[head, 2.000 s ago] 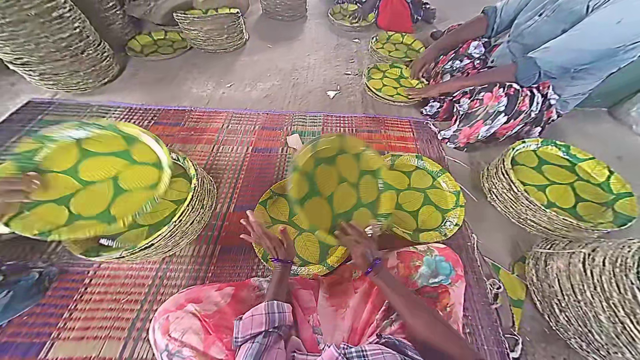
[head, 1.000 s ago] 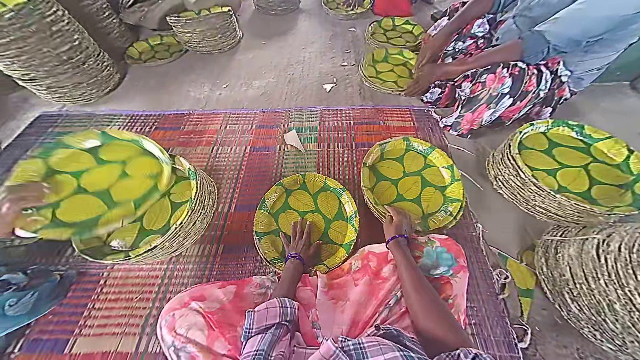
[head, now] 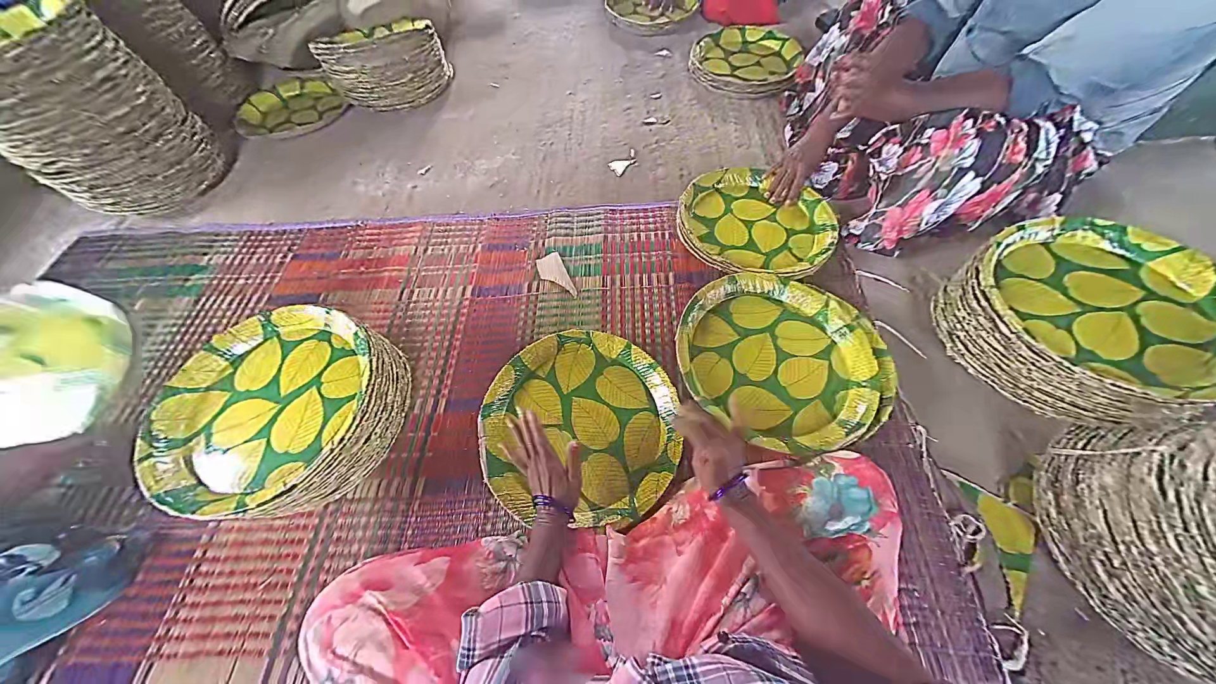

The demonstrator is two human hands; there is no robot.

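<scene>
Directly before me on the woven mat lies a round plate with a green and yellow leaf print (head: 608,418). My left hand (head: 544,465) rests on its lower left part, fingers spread. My right hand (head: 711,445), a little blurred, is between that plate and a small pile of like plates (head: 755,356) on the right; its fingers are apart and it holds nothing that I can see. Whether it touches either rim I cannot tell. A thicker stack of leaf-print plates (head: 275,408) stands to the left on the mat.
Tall plate stacks (head: 1107,309) stand at the right, one tied with string (head: 1140,541). A co-worker's hand (head: 793,176) touches a plate pile (head: 757,223) beyond the mat's edge. At far left another person holds a blurred plate (head: 57,361). A pale scrap (head: 556,273) lies on the woven mat (head: 446,275).
My right hand has left the right pile and come toward the middle plate. The co-worker's plate at left has moved away from the left stack. Another pile now sits behind my right pile.
</scene>
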